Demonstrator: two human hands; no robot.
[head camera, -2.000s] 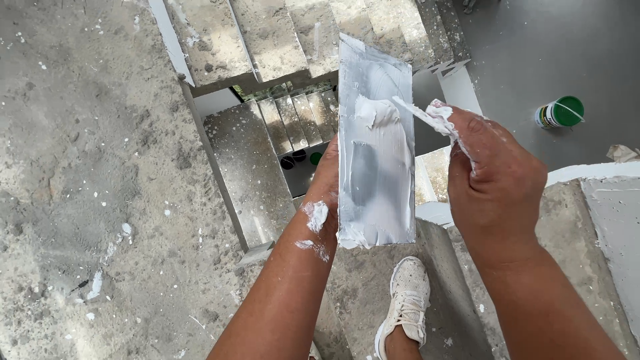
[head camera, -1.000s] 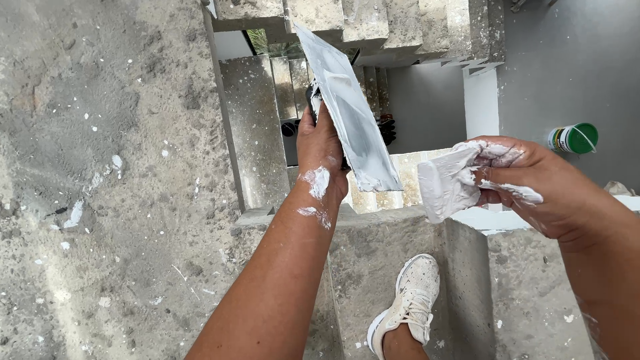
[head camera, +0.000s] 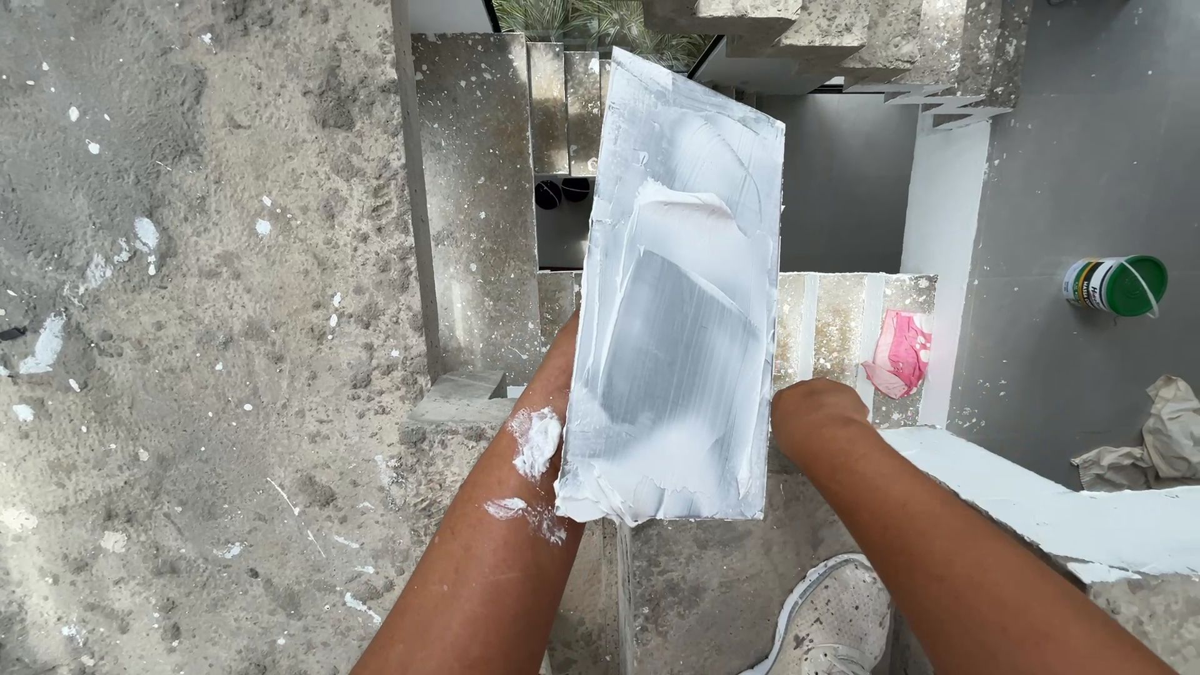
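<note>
A flat metal plastering trowel (head camera: 684, 328) spread with white filler fills the middle of the view, its face toward me. Behind it, my left hand is hidden; only the forearm, smeared with white filler (head camera: 537, 443), and a bit near the wrist (head camera: 569, 352) show at the plate's left edge. At the plate's lower right is my right hand (head camera: 817, 412), knuckles up, its fingers hidden behind or beyond the plate's edge. Whatever it holds cannot be seen.
A rough concrete surface (head camera: 234, 309) spans the left. Concrete steps (head camera: 820, 328) drop away below, with a pink cloth (head camera: 900, 354) on them. To the right are a white-coated ledge (head camera: 1012, 497), a tub with a green lid (head camera: 1116, 286) and a crumpled cloth (head camera: 1158, 436). My shoe (head camera: 834, 614) stands below.
The trowel has turned from a slant to face me. My right hand, holding a filler-covered thing to the right of the trowel a second ago, is now at its edge with the fingers out of sight.
</note>
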